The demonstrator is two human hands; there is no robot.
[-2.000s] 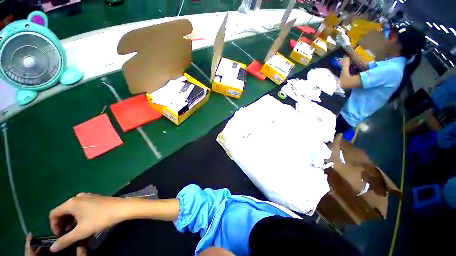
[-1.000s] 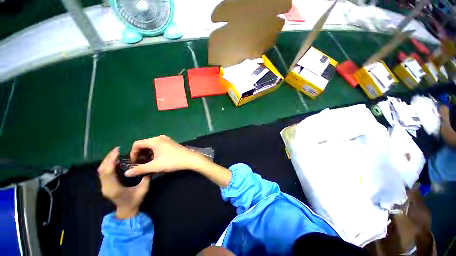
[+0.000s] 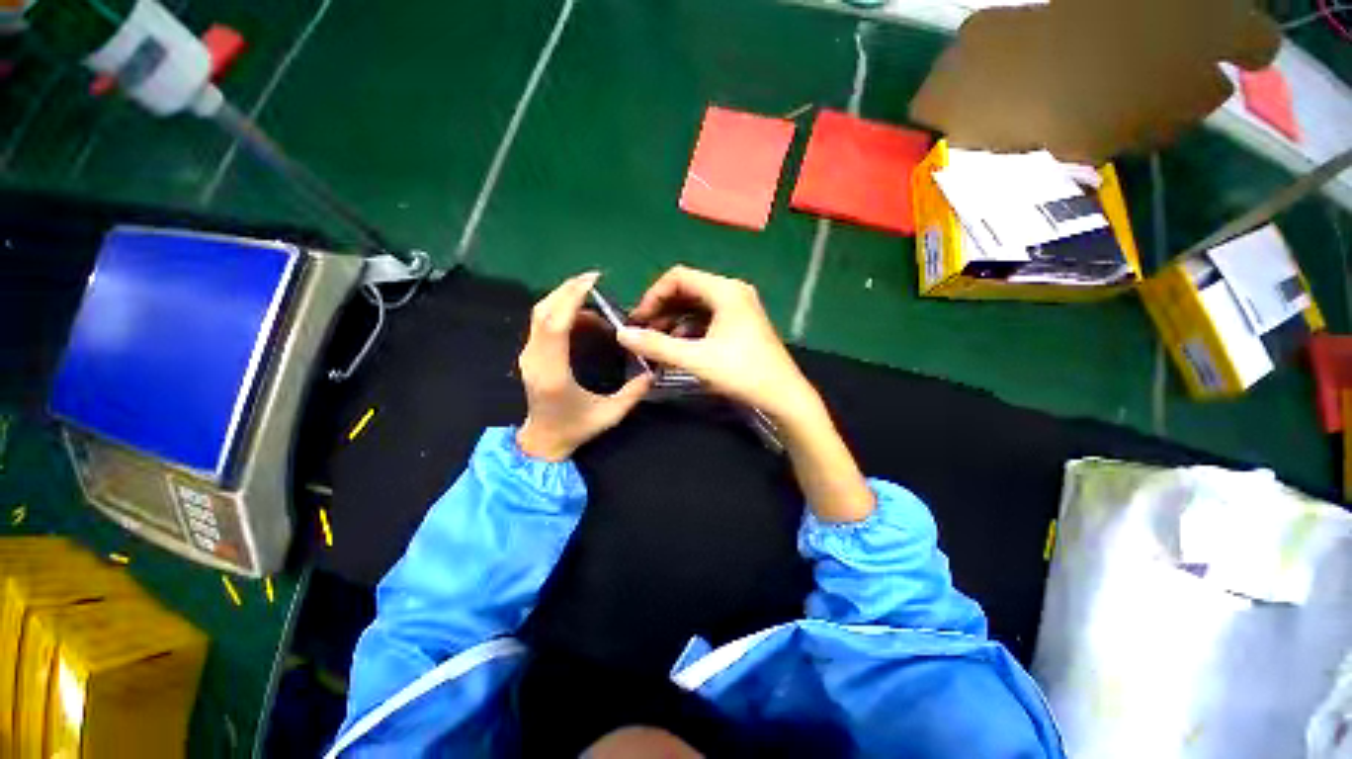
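My left hand [image 3: 561, 378] and my right hand [image 3: 722, 338] meet above the black mat [image 3: 653, 512] in the middle of the view. Between their fingers they hold a thin grey card [image 3: 611, 313], tilted and seen nearly edge-on. My left thumb and fingers curve around its left side. My right thumb and fingertips press on its right side. More grey cards [image 3: 678, 381] show partly under my right hand; it hides most of them. How many cards are in my fingers, I cannot tell.
A bench scale [image 3: 186, 349] with a blue platform stands left. Closed yellow boxes [image 3: 111, 667] are at lower left. Two red squares [image 3: 737, 166] and open yellow boxes [image 3: 1023, 223] lie on the green belt. A white pile [image 3: 1186, 593] is at right. Yellow strips lie near the scale.
The view has swung left, bringing the scale and closed boxes into sight. Both hands stay together; the card between them now shows as a tilted, light edge.
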